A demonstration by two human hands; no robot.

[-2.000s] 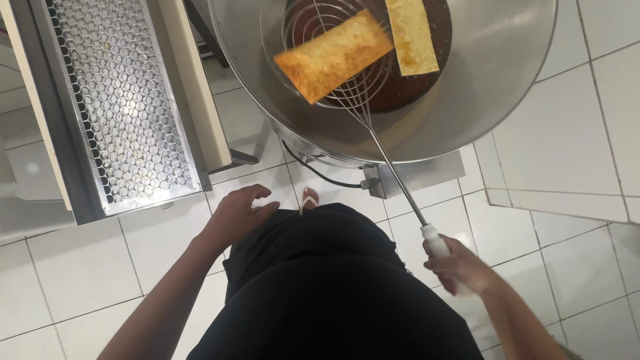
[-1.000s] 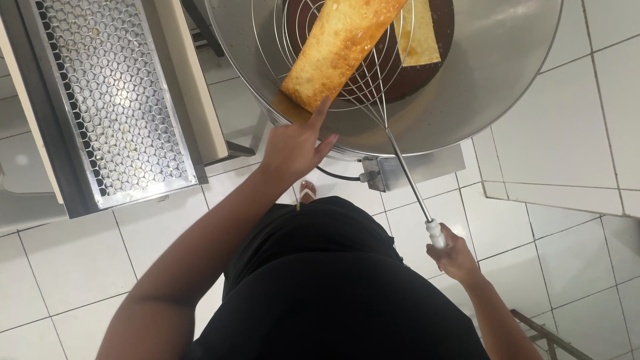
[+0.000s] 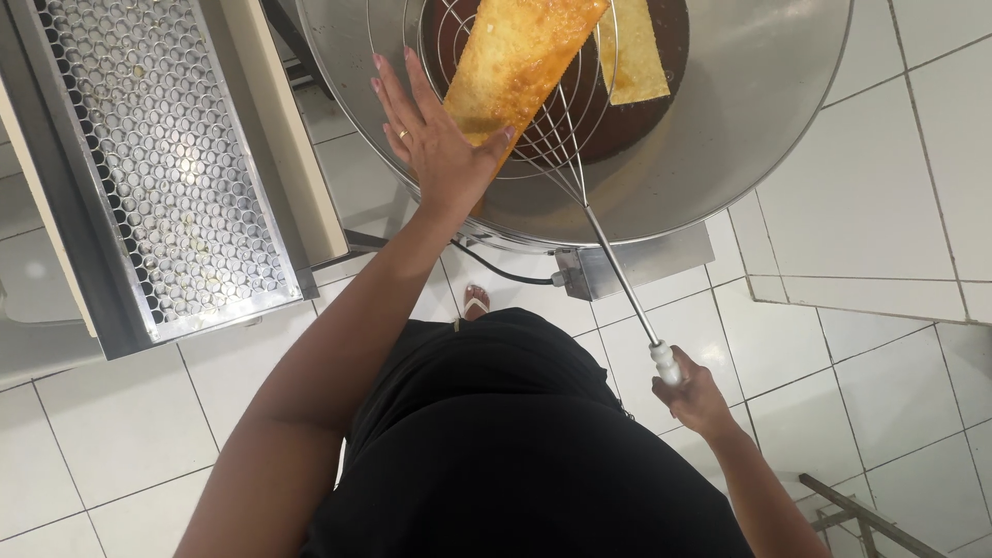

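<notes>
My right hand (image 3: 694,391) is closed on the white handle of a wire skimmer (image 3: 616,252), whose round wire head is over a wide metal fryer pan (image 3: 728,147) of dark oil. On the skimmer rests a large golden fried pastry (image 3: 515,66), tilted and partly outside the top edge of the view. My left hand (image 3: 446,139) lies spread at the pastry's lower end, fingers along its left side and thumb on its right; whether it grips the pastry is unclear. A paler strip of fried pastry (image 3: 634,58) is behind the skimmer, at the oil.
A metal tray with a perforated, ring-patterned surface (image 3: 174,167) stands in a frame on the left. Below the pan's near rim are a metal box (image 3: 639,263) and a black cable (image 3: 504,273). A metal frame (image 3: 860,515) stands at lower right, on the white tiled floor.
My left hand has risen from beside my body to the pastry's lower end and has spread out. The pastry on the skimmer has turned from a slant to a steeper angle.
</notes>
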